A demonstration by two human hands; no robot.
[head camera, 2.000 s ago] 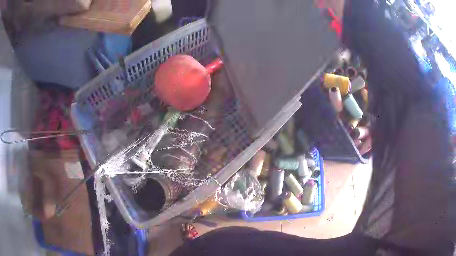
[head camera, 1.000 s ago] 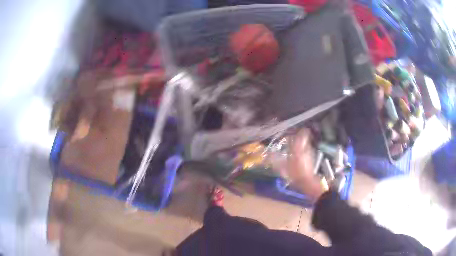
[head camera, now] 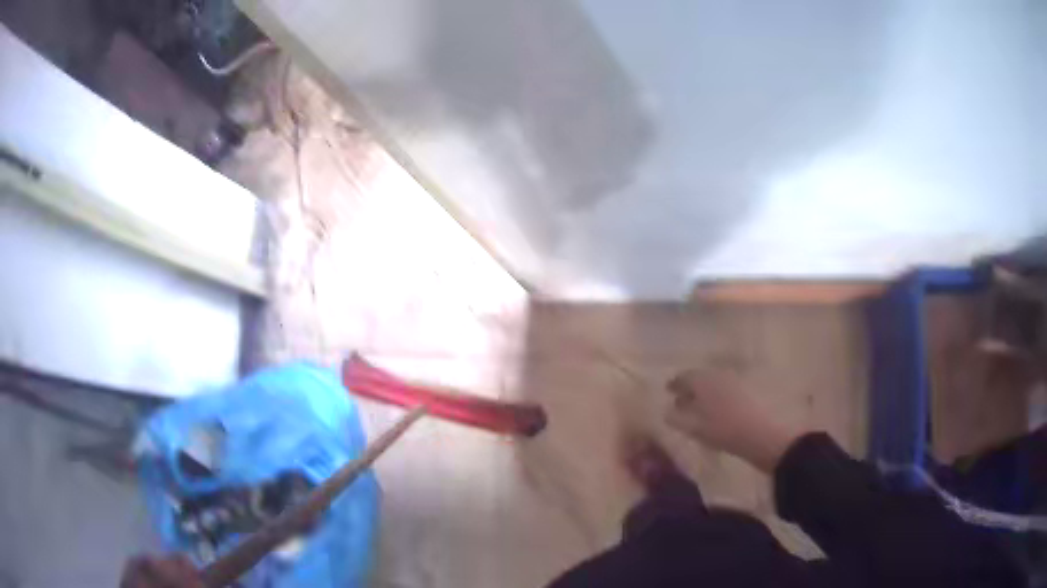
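Note:
The broom's long red head (head camera: 459,409) lies on the tiled floor near the middle of the view. Its brown wooden stick (head camera: 301,505) runs down to the left, across the front of the open blue rubbish bag (head camera: 339,431). My left hand (head camera: 161,571) is closed around the stick at the bottom left, cut off by the picture's edge. Dark and pale waste shows inside the bag. My right hand (head camera: 723,411), in a dark sleeve, is over the floor right of the broom head. Its fingers are loosely bent and nothing shows in them; it is slightly blurred.
A pale wall (head camera: 735,126) stands ahead, with a doorway at its left. Beyond it are stained floor, a thin pale hose or cable (head camera: 243,60) and dark items. A white panel (head camera: 126,310) is at the left. A blue crate (head camera: 899,373) stands at the right. My foot is below my right hand.
The view has swung from the crates of spools to the floor and doorway. My left hand, the broom and the blue bag have come into view. My right hand is no longer over the spool crate.

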